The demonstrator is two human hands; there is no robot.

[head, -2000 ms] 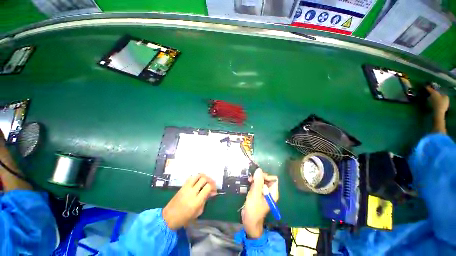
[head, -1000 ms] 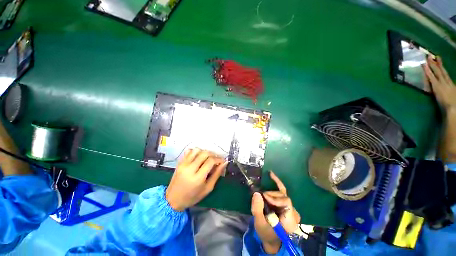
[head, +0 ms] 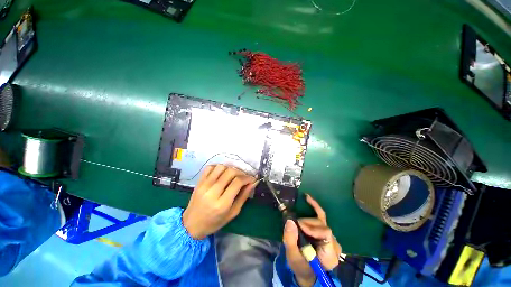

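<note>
An opened tablet (head: 224,134) with a black frame and a bright silver-white panel lies on the green bench. My left hand (head: 219,196) rests over its near edge, fingertips pinched on the thin solder wire (head: 224,154), which curves over the panel. My right hand (head: 309,244) holds the soldering iron (head: 305,246) like a pen. The iron's thin tip meets the tablet's near side beside my left fingertips. What lies right at the fingertips is too small to tell.
A red tangle of wired components (head: 274,77) lies beyond the tablet. A solder spool (head: 42,155) stands left. A tape roll (head: 395,196), fume fan (head: 428,146) and blue soldering station (head: 428,235) stand right. Other tablets lie at the far left, top and far right (head: 487,70).
The view has tilted down and come closer. Since two seconds ago the iron's tip has come down beside my left fingertips. The neighbour's hand has left the right-hand tablet.
</note>
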